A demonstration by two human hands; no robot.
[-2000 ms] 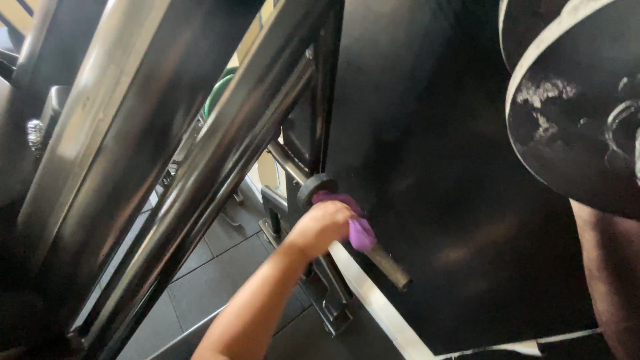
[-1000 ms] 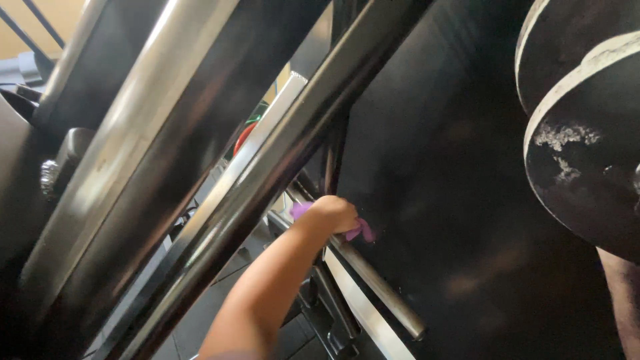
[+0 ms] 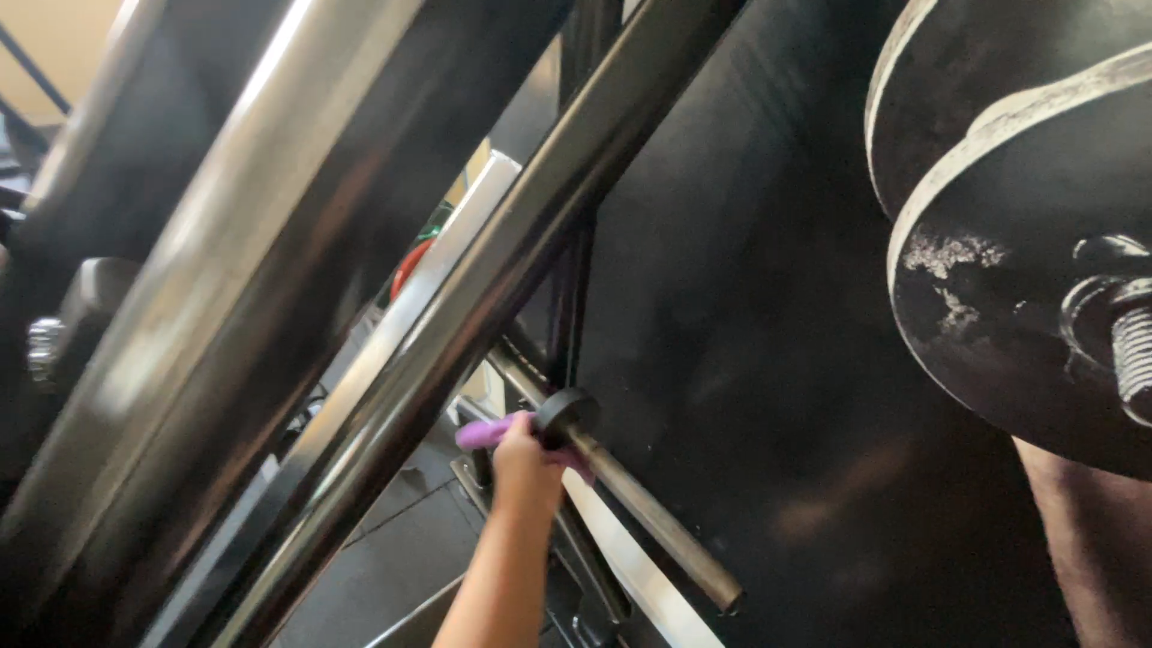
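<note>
My left hand (image 3: 526, 450) reaches in from the bottom and holds a purple cloth (image 3: 481, 434) against a metal peg (image 3: 661, 513), just beside the round black collar (image 3: 567, 417) on it. Part of the cloth shows on each side of the hand; the fingers are partly hidden and blurred. The peg slants down to the right, its end free. My right hand is not in view.
Thick metal frame tubes (image 3: 504, 270) slant across the left and middle. Black round plates (image 3: 1017, 297) with worn pale rims stand at the right, near a threaded bolt (image 3: 1136, 351). A bare limb (image 3: 1066, 540) shows below them. Dark tiles (image 3: 396, 558) cover the floor.
My left hand has moved from the peg's outer side of the collar to beside the collar, on its left. The cloth stays in my grasp. The view has shifted somewhat.
</note>
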